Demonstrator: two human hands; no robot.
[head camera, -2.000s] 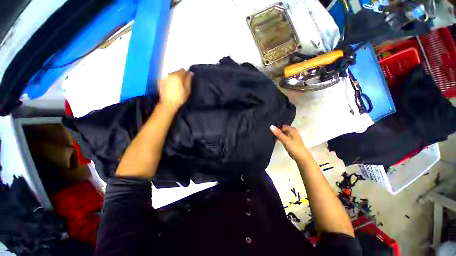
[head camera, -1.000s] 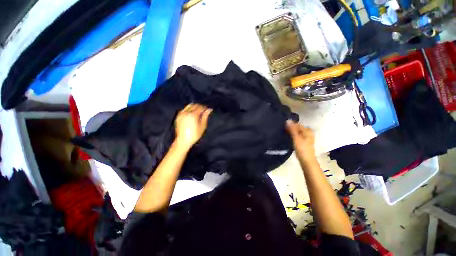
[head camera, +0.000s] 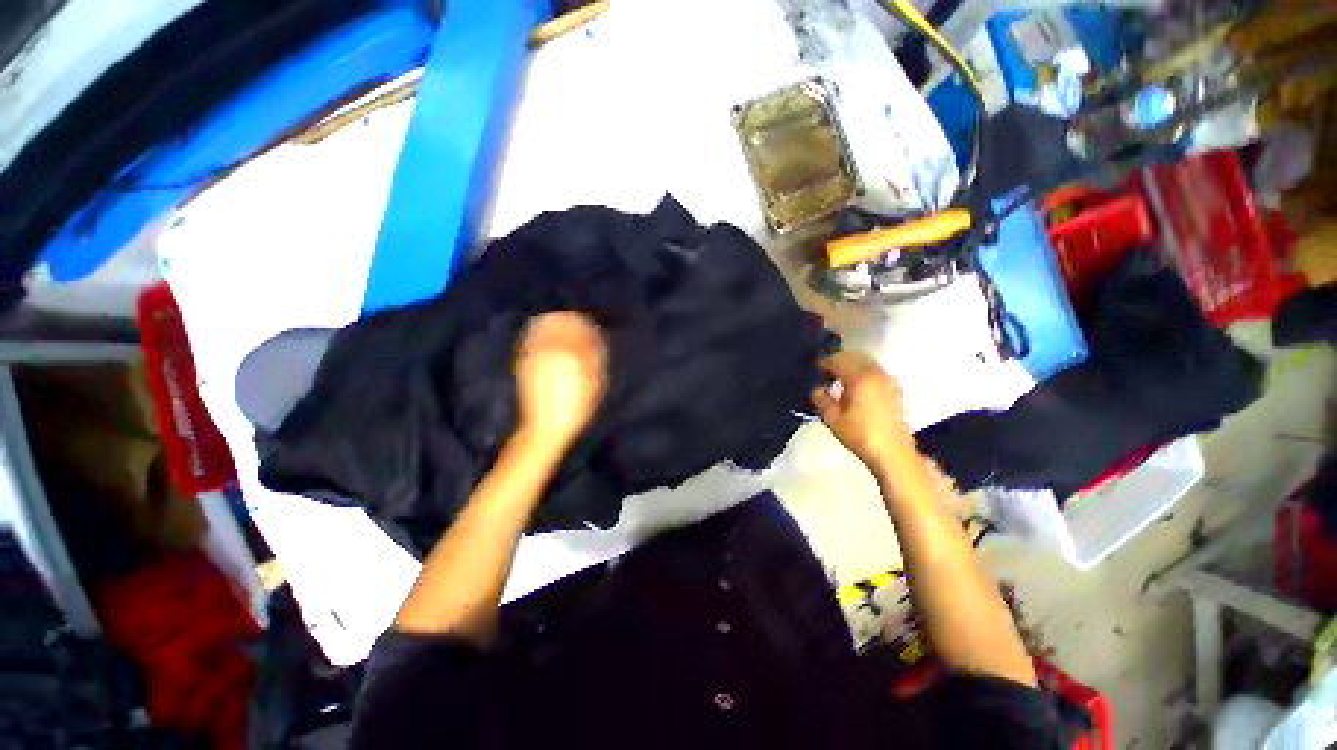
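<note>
The black garment lies bunched over the padded board, whose grey rounded end shows at its left. My left hand is on the middle of the garment, blurred, with its fingers curled; whether it grips cloth is hard to tell. My right hand is at the garment's right edge, pinching the cloth between thumb and fingers. The steam iron with its orange-yellow handle stands behind and right of the garment, beside the brownish metal iron rest.
A blue bar crosses the white table. Dark-handled scissors lie by the blue tray. At right, black cloth hangs over a white basket, near red baskets. A red item is at the table's left edge.
The view has shifted. The garment's left end has drawn in, showing more of the grey board end. My left hand has moved from the garment's upper edge to its middle. My right hand stays at the right edge.
</note>
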